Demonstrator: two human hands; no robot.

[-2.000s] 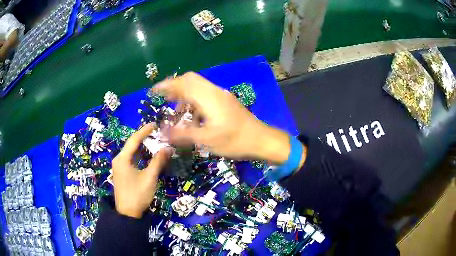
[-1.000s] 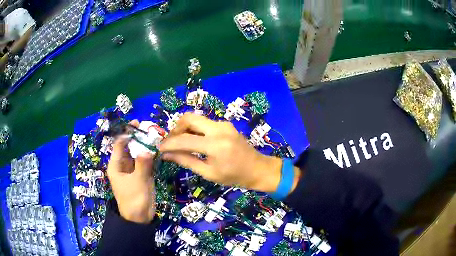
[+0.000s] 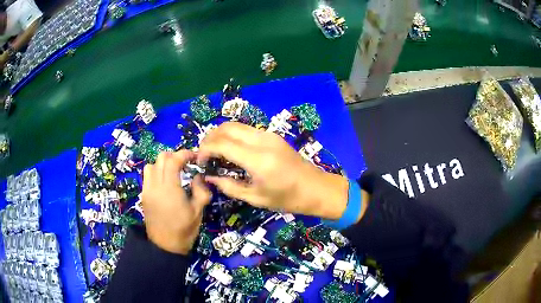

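My left hand [image 3: 173,198] and my right hand [image 3: 270,171] meet over a heap of wired board assemblies [image 3: 255,242] on a blue sheet [image 3: 320,92]. The fingers of both hands are closed on one small wired assembly [image 3: 228,171] with dark and pale parts. My fingers cover much of it, and its details are blurred. My right wrist wears a blue band. The heaped assemblies show green boards, white plastic parts and thin red, black and green wires.
A green conveyor [image 3: 225,47] with scattered units runs behind the sheet. A post [image 3: 379,50] stands at the worn edge. Right are a black mat [image 3: 427,136] and bags of gold-coloured parts [image 3: 498,121]. Laid-out grey units [image 3: 29,254] are at left. A person's arm shows top left.
The white piece with red and green wires held a second ago no longer shows between my hands. My hands have moved closer together and slightly right. The conveyor units have shifted right.
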